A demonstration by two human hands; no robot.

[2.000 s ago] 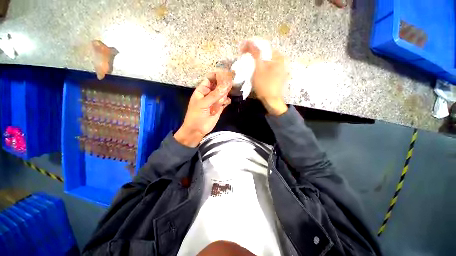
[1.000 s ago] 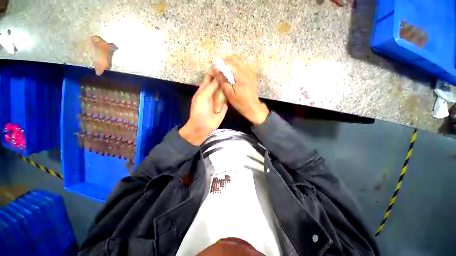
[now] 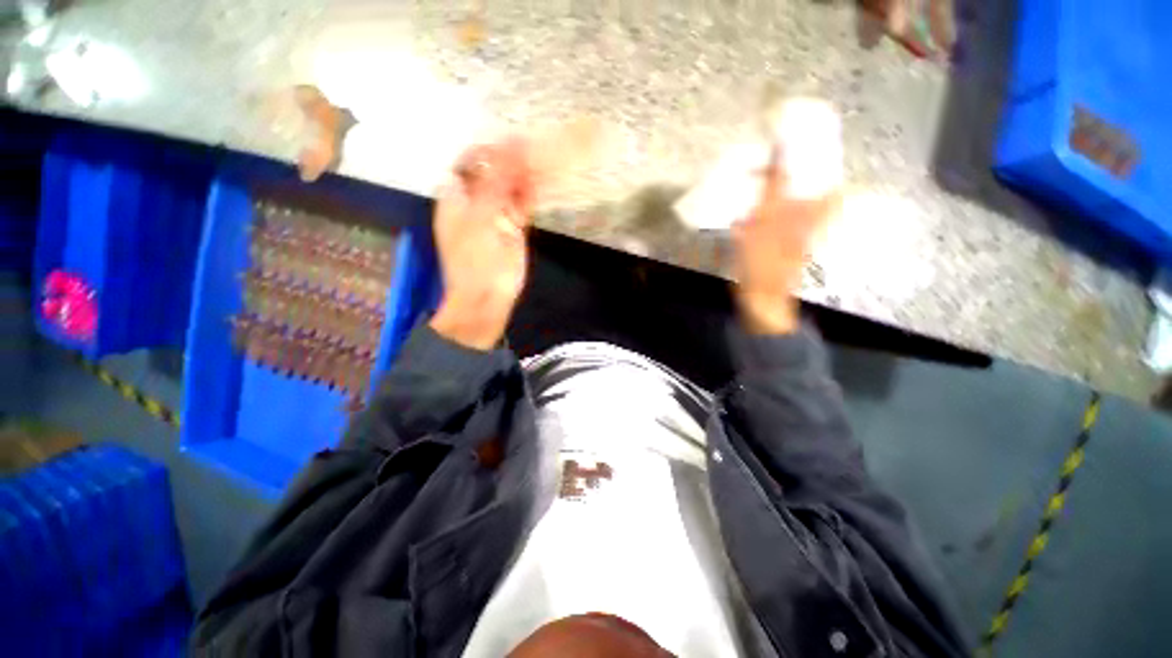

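My left hand [image 3: 481, 257] is over the bench's front edge, left of the middle, blurred. A pinkish-brown translucent lure body [image 3: 503, 176] shows at its fingers and appears held. My right hand [image 3: 775, 244] is apart from it, over the bench to the right, shut on a white wiping cloth [image 3: 806, 144] that hangs out to its left; its fingers are blurred. One amber-brown wiped piece [image 3: 318, 133] lies at the bench edge at upper left, left of my left hand.
The speckled bench [image 3: 617, 77] spans the top. Brown pieces [image 3: 910, 22] lie at the top right by a blue bin [image 3: 1038, 129]. Below the bench at left are a tray of arranged pieces [image 3: 289, 431], a bin of pink pieces [image 3: 70, 303] and stacked blue crates [image 3: 97, 540].
My hands, together a second ago, have moved apart: the left slightly left with the piece, the right to the right with the cloth. The whole view has shifted a little.
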